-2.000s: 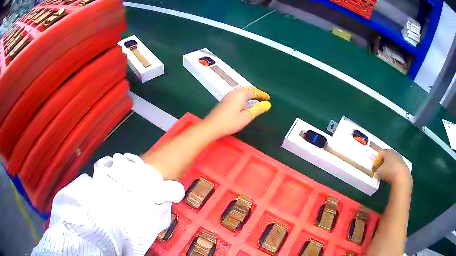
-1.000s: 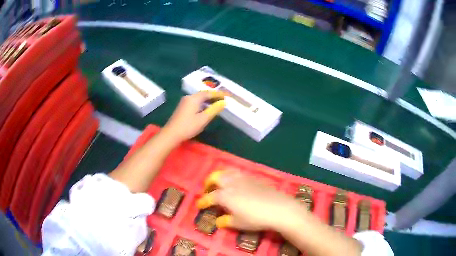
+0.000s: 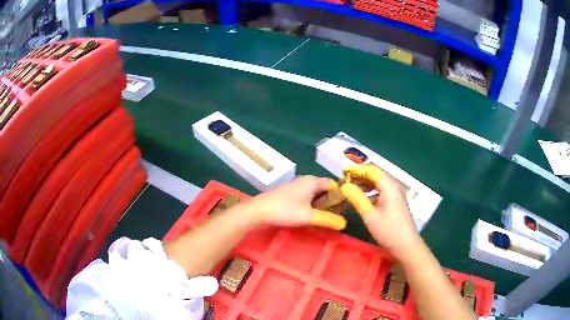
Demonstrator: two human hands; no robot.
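My left hand (image 3: 303,203) and my right hand (image 3: 381,203), with yellow finger cots, hold a smartwatch with a gold-bronze strap (image 3: 331,199) between them, above the far edge of the red tray. The red tray (image 3: 294,250) holds several folded watches, and some pockets are bare. Just beyond my hands, a long white box (image 3: 425,203) with a pictured orange-faced watch lies on the green belt, partly hidden by my right hand. A white box (image 3: 275,178) with a watch stretched out in it lies to the left.
A tall stack of red trays (image 3: 69,169) stands at left. Two white boxes lie at right, one with a watch (image 3: 506,259) and one with a picture (image 3: 544,225). Another box (image 3: 142,87) is at far left. Blue shelving (image 3: 462,45) stands behind. A grey post (image 3: 537,100) is at right.
My right hand has lifted a watch from the red tray and my left hand has come to it. The boxes on the belt appear further right.
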